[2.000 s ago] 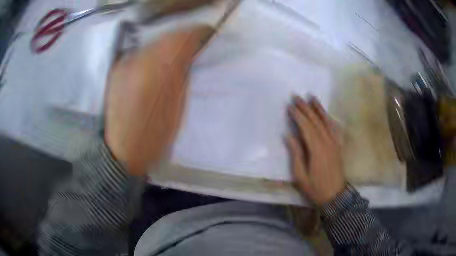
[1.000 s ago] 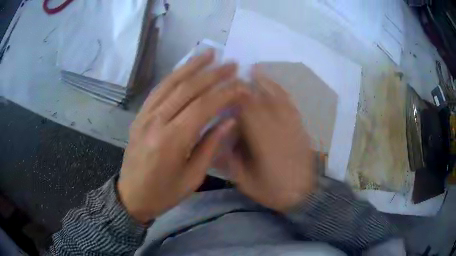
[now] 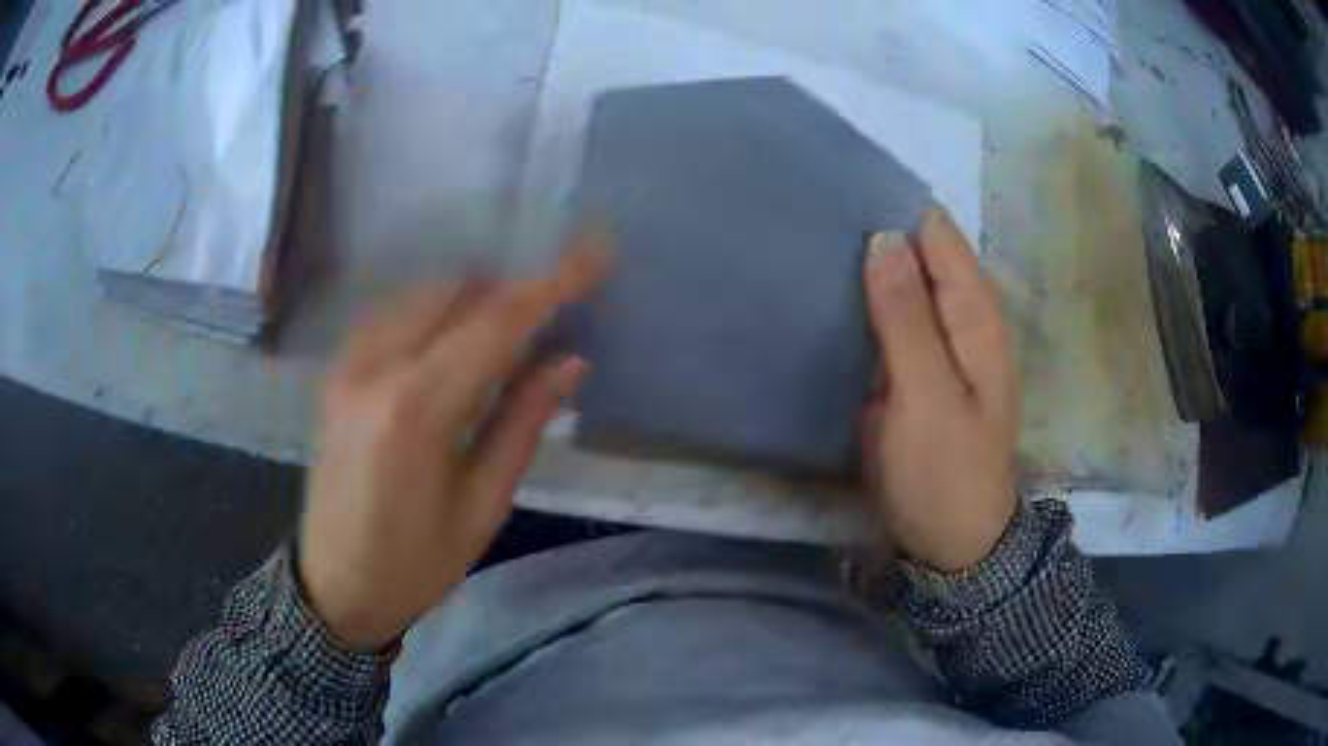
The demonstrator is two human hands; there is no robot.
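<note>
The grey five-sided plate (image 3: 736, 277) lies in front of me over a white cut piece (image 3: 954, 161), which shows past its upper and right edges. My right hand (image 3: 944, 394) grips the plate's right edge, fingertips on top and thumb hidden. My left hand (image 3: 437, 423) is blurred, at the plate's left edge, fingers pointing at it; whether it holds anything is unclear. A blurred, translucent whitish piece (image 3: 430, 168) shows just beyond the left hand. The tan piece is not visible.
At left stands the stack of white pieces with brown layers (image 3: 190, 161), red-handled scissors (image 3: 95, 51) behind it. At right are a scorched cloth area (image 3: 1085, 321), the dark iron (image 3: 1238, 313) on its rest and a yellow-handled tool (image 3: 1311, 328). White pieces (image 3: 1070, 44) lie upper right.
My hands were together over the work and are now apart. The grey plate now covers where the tan pentagon lay. The translucent whitish blur has appeared at left.
</note>
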